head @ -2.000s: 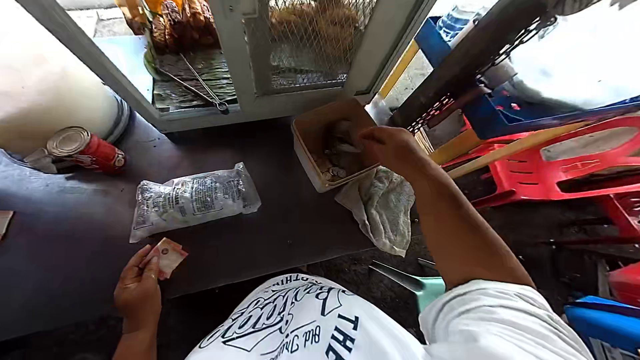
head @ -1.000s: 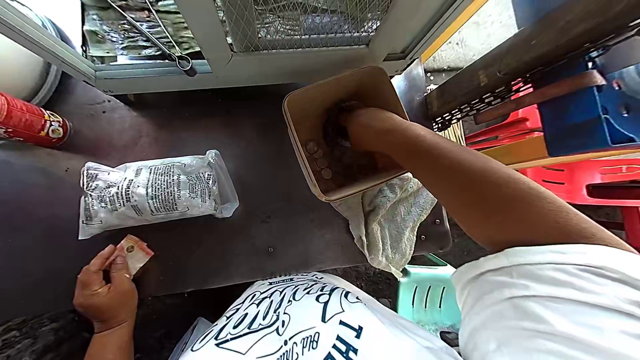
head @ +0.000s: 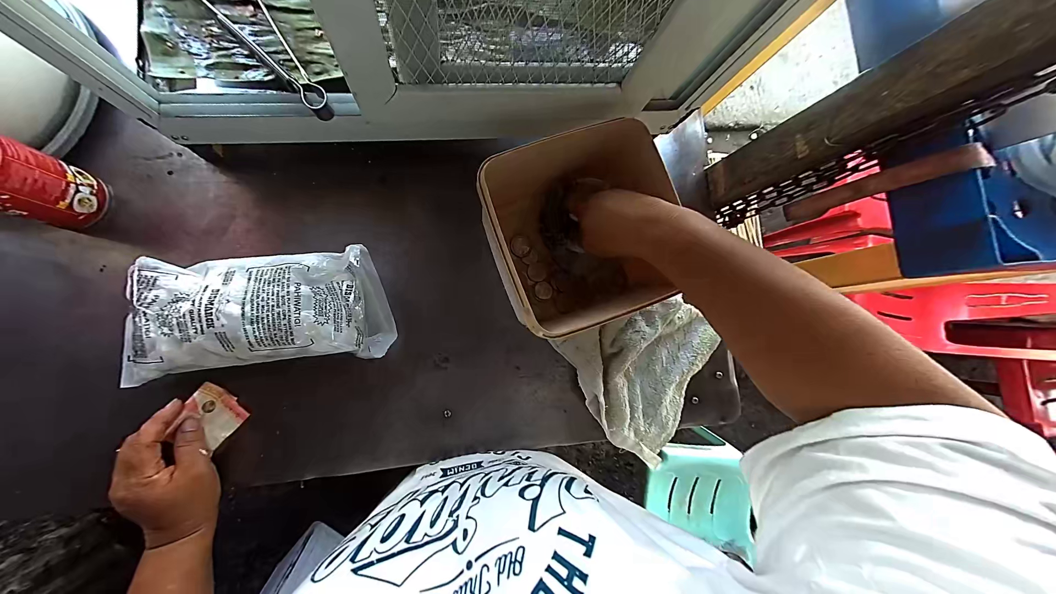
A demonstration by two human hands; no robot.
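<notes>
My left hand (head: 169, 470), at the lower left, pinches a folded banknote (head: 216, 415) with a coin lying on it. My right hand (head: 598, 219) reaches down into a square plastic container (head: 503, 247) that holds several coins (head: 540, 276); its fingers are hidden in shadow among dark contents, so their grip does not show. Under the container's near edge lies a crumpled cloth (head: 648, 371), hanging over the table edge. A clear plastic pack with printed writing (head: 260, 309) rests on the dark table above my left hand.
A red can (head: 49, 186) stands at the far left of the dark table (head: 445, 388). Behind is a metal-framed cabinet (head: 503, 107) with mesh and tongs (head: 280, 70). A wooden beam (head: 874, 99), red chairs (head: 949, 318) and a green stool (head: 701, 491) are on the right.
The view has moved closer over the table. My right hand was at the container's far right side and is now deeper inside it. My left hand still holds the banknote.
</notes>
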